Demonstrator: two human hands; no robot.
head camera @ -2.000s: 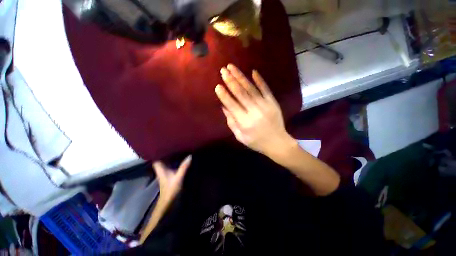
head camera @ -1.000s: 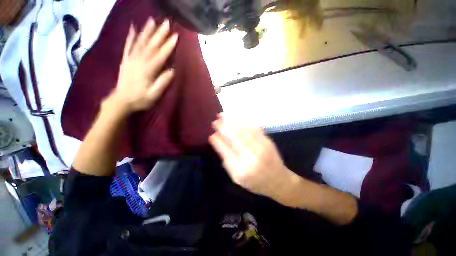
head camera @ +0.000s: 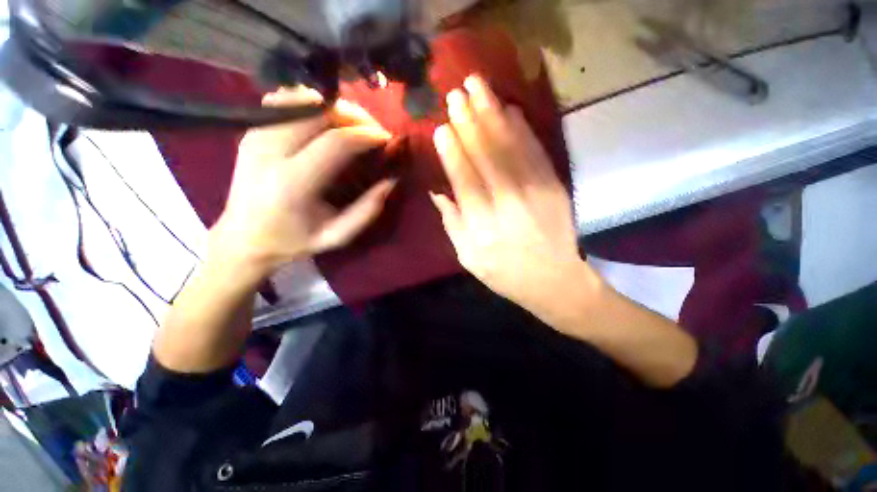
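A maroon garment panel lies on the machine table under the sewing machine. The presser foot area is dark and blurred in bright red-orange lamp light. My left hand is on the panel left of the needle, with fingertips beside the foot and thumb spread apart; whether it pinches cloth cannot be told. My right hand lies flat on the panel right of the needle, fingers pointing up at the foot, holding nothing visible. The panel's upper part is partly hidden by the machine and my hands.
Slim metal snips lie on the table at the upper right. White panels with dark stripes lie at the left. Maroon cloth and a white piece hang below the table edge at right. A bit of blue basket shows lower left.
The maroon panel has moved right and up, back under the needle. My left hand has moved right toward the foot. My right hand has moved up from the table edge onto the panel.
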